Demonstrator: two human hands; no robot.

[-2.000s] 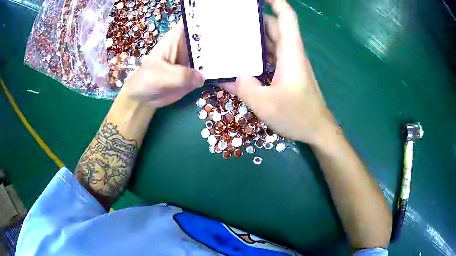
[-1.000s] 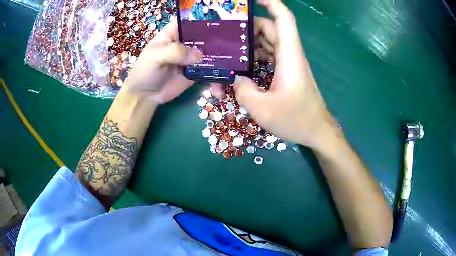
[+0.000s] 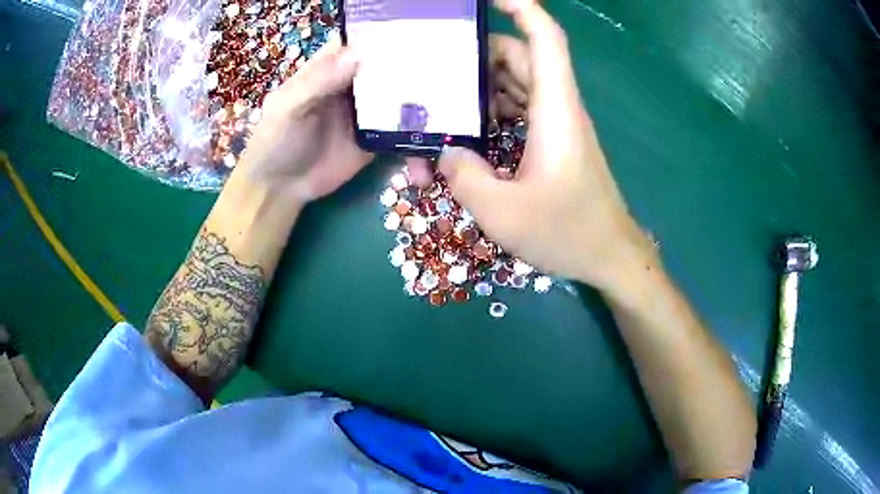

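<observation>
A black smartphone (image 3: pixel 420 77) with a lit, mostly white screen is held upright at the top middle, its top cut off by the picture's edge. My left hand (image 3: pixel 307 135) grips its left side, with the thumb along the edge. My right hand (image 3: pixel 545 178) holds its right side, with the thumb at the lower right corner. A loose pile of round discs (image 3: pixel 444 253), some copper-orange and some silver-white, lies on the bench below the phone, partly hidden by my right hand.
A clear plastic bag (image 3: pixel 130 92) of the same discs lies open at the upper left. A hammer (image 3: pixel 786 333) with a silver head lies at the right on the green work surface (image 3: pixel 463 376). A yellow line (image 3: pixel 60 249) runs along the left.
The phone has shifted slightly left and its screen went from white to a dark page to mostly white. My left thumb has moved off the screen to the phone's edge.
</observation>
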